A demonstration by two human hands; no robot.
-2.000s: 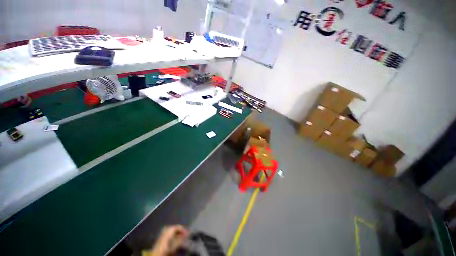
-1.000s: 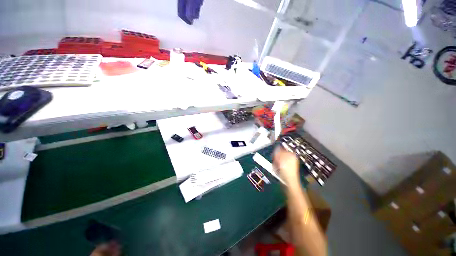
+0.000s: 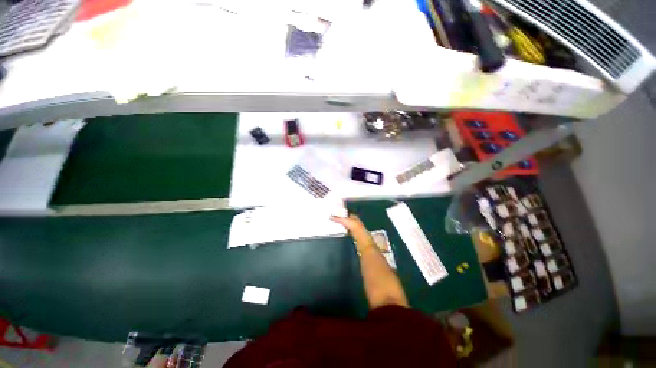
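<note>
My right hand [image 3: 347,220] reaches over the green bench onto the right end of a white sheet or stack of papers [image 3: 288,224]; whether its fingers grip it is unclear. My left hand [image 3: 171,359] is at the bottom edge, blurred and cut off. It holds a dark object in clear wrapping [image 3: 147,346] beyond the bench's front edge. Behind the papers, on a white surface, lie a strip of small dark pieces [image 3: 308,181], a black keypad phone [image 3: 367,175], a red phone [image 3: 293,134] and a small dark phone [image 3: 260,135].
A white shelf [image 3: 252,103] spans the top. A small white card [image 3: 256,295] lies on the green bench [image 3: 129,269]. A long white strip [image 3: 417,243] lies right of my right arm. Red tray [image 3: 529,171] and a dark tray of many pieces [image 3: 536,248] are at right; a red stool [image 3: 23,336] is lower left.
The view has turned down over the bench. My right hand has moved from the long white strip to the papers' right end. My left hand is still low at left with the dark object.
</note>
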